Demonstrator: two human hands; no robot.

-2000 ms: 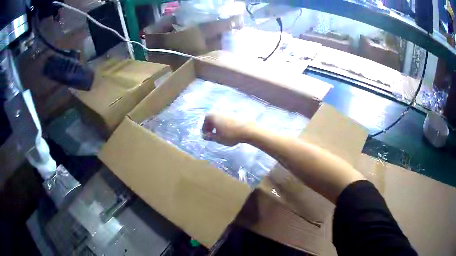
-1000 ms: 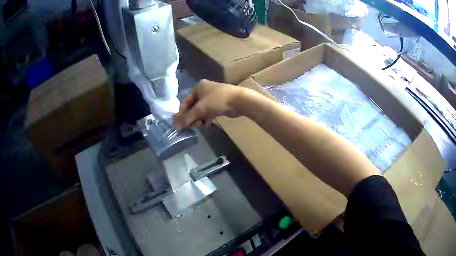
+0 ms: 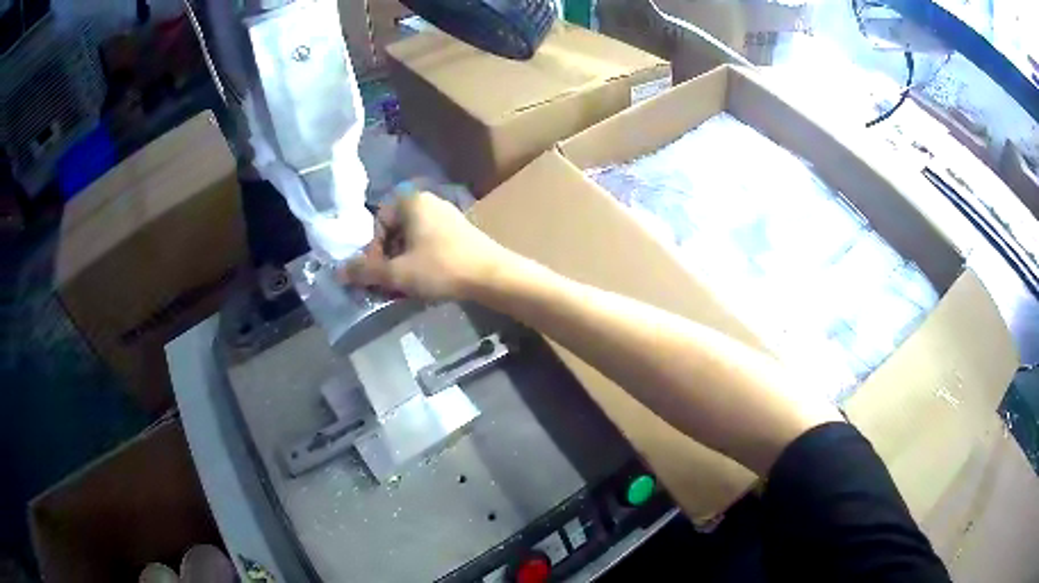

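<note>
My right hand (image 3: 416, 245) reaches in from the right, its fingertips close together at the back top of the silvery fixture (image 3: 365, 313). The fingers hide whether a small clear part is between them. The pale press head (image 3: 305, 108), wrapped in clear film, stands just behind and above the fixture. Two slotted clamp bars (image 3: 465, 362) flank the fixture's front plate. No white container covers the fixture. My left hand is not in view.
An open carton (image 3: 638, 245) of shiny clear parts stands right of the machine. A green button (image 3: 640, 491) and red button (image 3: 532, 568) line the front edge. White round pieces (image 3: 205, 564) show in a carton at lower left. A black ribbed oval (image 3: 496, 23) hangs behind.
My right hand has moved from over the clear parts in the carton to the fixture. Over the last second it stays at the fixture's back. The view has turned left to the machine.
</note>
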